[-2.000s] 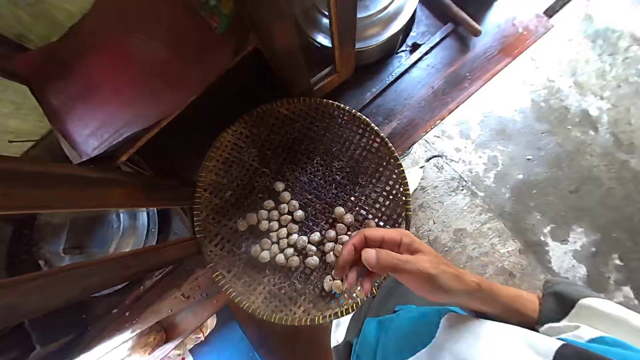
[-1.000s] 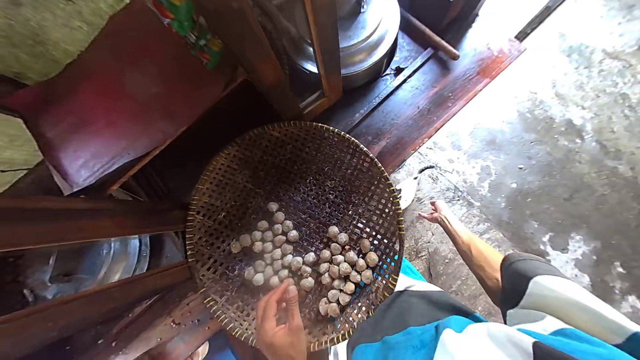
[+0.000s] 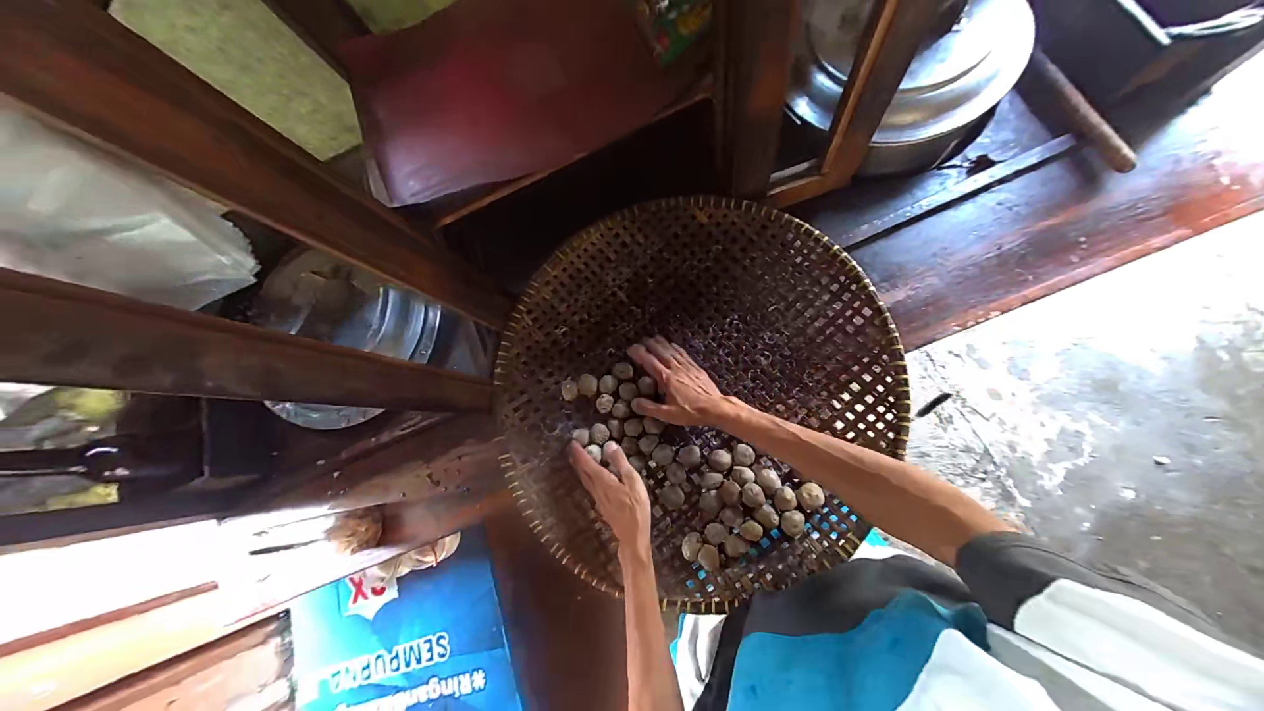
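A round woven bamboo tray (image 3: 790, 286) with a bound rim holds many small, pale brown balls (image 3: 711, 481) in its lower half. My right hand (image 3: 681, 387) reaches in from the right and rests at the upper edge of the balls, fingers spread, thumb touching some. My left hand (image 3: 617, 491) comes up from below, against the left lower side of the same group, its fingertips at a few balls. Neither hand plainly grips a ball. More balls lie toward the tray's lower right, below my right forearm.
Metal pots with lids (image 3: 948, 79) stand at the upper right, near a wooden rod (image 3: 1086, 114). Dark wooden posts (image 3: 237, 355) and another metal vessel (image 3: 346, 316) are at left. A blue printed banner (image 3: 415, 632) hangs below; concrete floor (image 3: 1116, 434) lies right.
My right hand, outside the tray at right one second ago, is now among the balls. My left hand has moved from the tray's lower part to the left side of the balls.
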